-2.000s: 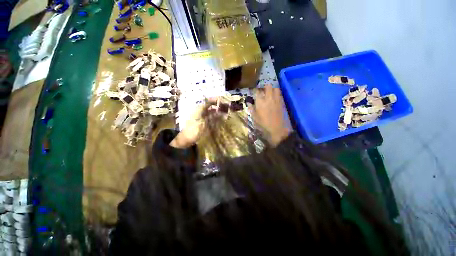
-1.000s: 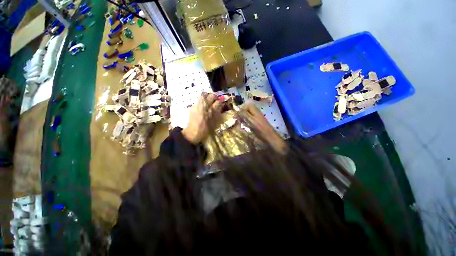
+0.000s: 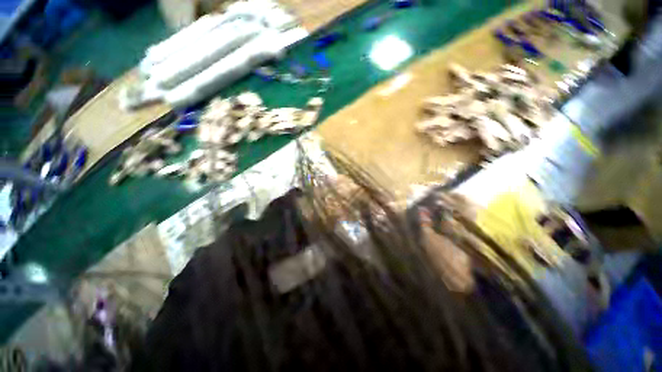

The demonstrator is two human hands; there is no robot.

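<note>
The frame is blurred, and strands of hair cover much of the area around both hands. My left hand (image 3: 341, 195) is at the near edge of the brown board, partly hidden. My right hand (image 3: 448, 260) is lower and to the right, beside a yellow patch (image 3: 514, 218). Whether either hand holds anything cannot be made out. Beige housings (image 3: 490, 109) lie heaped on the brown board (image 3: 370, 134). Dark and beige pieces (image 3: 562, 232) lie on the white plate (image 3: 501, 174) right of my right hand.
More beige housings (image 3: 236, 127) lie on the green surface (image 3: 94, 218). White housings (image 3: 218, 54) are in rows beyond it. Blue cylinders (image 3: 519, 40) lie at the far right. The taped carton (image 3: 617, 171) and blue bin (image 3: 631, 323) are at the right edge.
The view has swung left, shifting the board, carton and bin rightward. The heap on the green surface has come into view. My hands have moved apart and away from the dark pieces on the plate.
</note>
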